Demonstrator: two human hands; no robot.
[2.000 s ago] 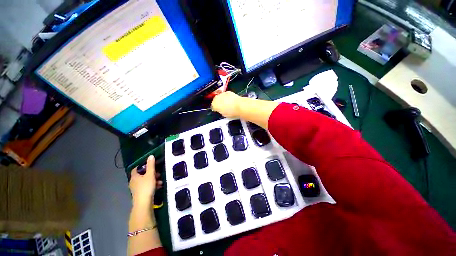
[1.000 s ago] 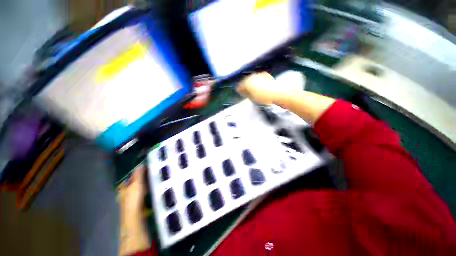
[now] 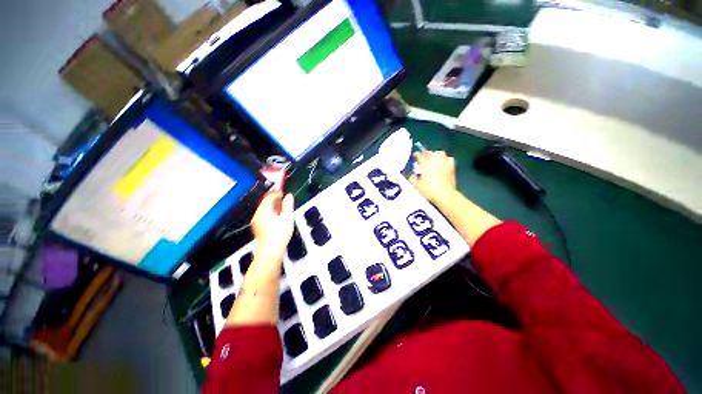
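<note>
A white foam tray (image 3: 345, 232) lies slanted in front of me. Plain black watch bodies (image 3: 339, 269) fill its left part; several white-patterned ones (image 3: 435, 244) sit in its right part. One body (image 3: 377, 277) shows a small coloured display. My left hand (image 3: 272, 222) reaches over the tray's back edge, its fingers close to a red and white item (image 3: 273, 177) between the monitors; whether it grips anything is unclear. My right hand (image 3: 436, 175) is at the tray's upper right corner, beside a crumpled white cloth (image 3: 396, 151). Its fingers are bent near a small bluish-silver thing, too blurred to tell if held.
The left monitor (image 3: 138, 196) shows a yellow bar, the right monitor (image 3: 308, 85) a green bar. A black corded scanner (image 3: 512, 173) lies right of my right hand. A clear parts box (image 3: 459, 73) and a white panel with a round hole (image 3: 554, 100) are behind.
My left hand has moved from the tray's left side to the red item. My right hand has moved from there to the tray's upper right corner. The right monitor's bar turned from yellow to green.
</note>
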